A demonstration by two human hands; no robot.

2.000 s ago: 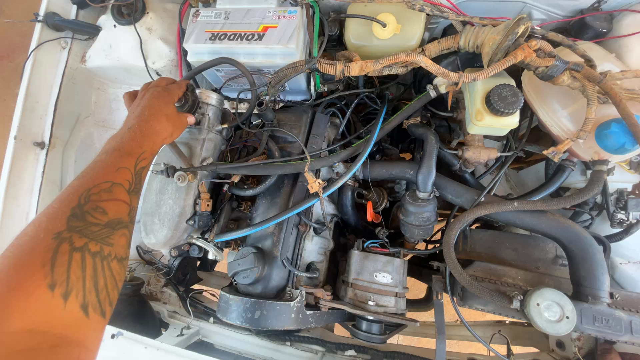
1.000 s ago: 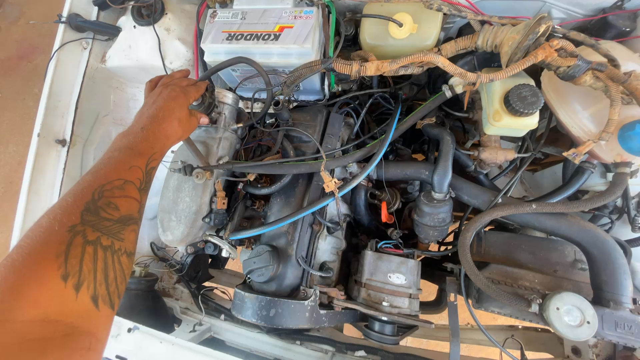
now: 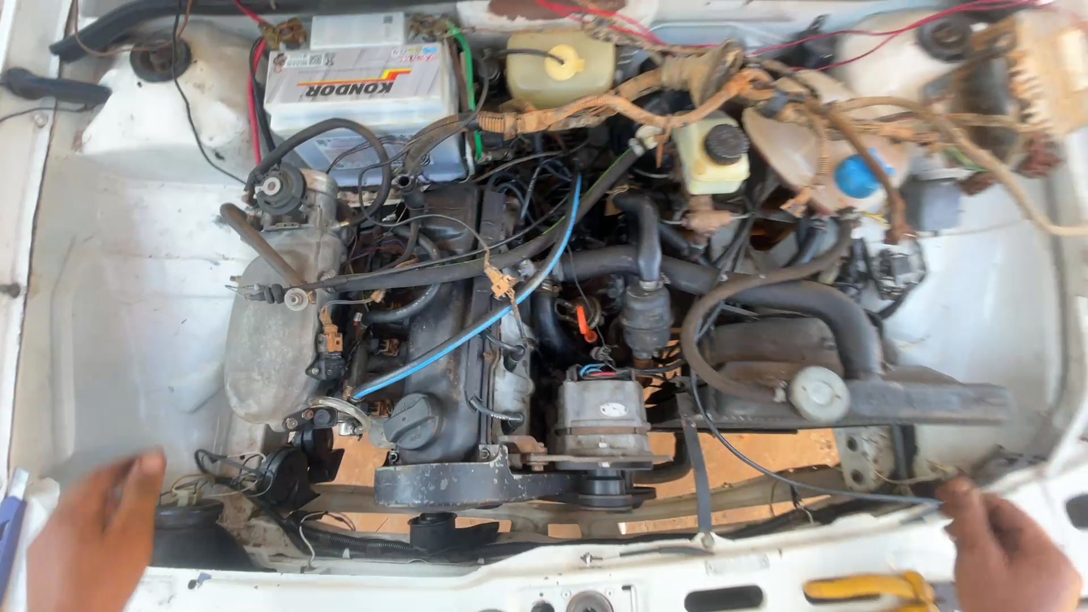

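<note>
My left hand [image 3: 98, 531], blurred, is over the front left corner of a car's engine bay, beside a black round part [image 3: 200, 531]; nothing shows in it, though its palm side is hidden. At the front right, my right hand [image 3: 1007, 544] pinches the end of a thin black cable [image 3: 816, 478] between thumb and fingers. That cable runs back toward the alternator [image 3: 602, 416]. Between the hands lie the engine's black valve cover [image 3: 442, 331], its oil filler cap [image 3: 414, 421], the metal intake manifold [image 3: 276, 331] and a blue-striped hose [image 3: 489, 321].
A battery [image 3: 361, 102] stands at the back left, near a translucent reservoir [image 3: 561, 68]. The radiator [image 3: 918, 395], with its round cap [image 3: 818, 393], sits at the right. A yellow-handled tool [image 3: 867, 586] rests on the white front panel [image 3: 493, 586]. Taped wiring crosses the back.
My left hand has left the round part atop the intake manifold and moved to the front left corner. My right hand has come into view with the black cable. The view has shifted.
</note>
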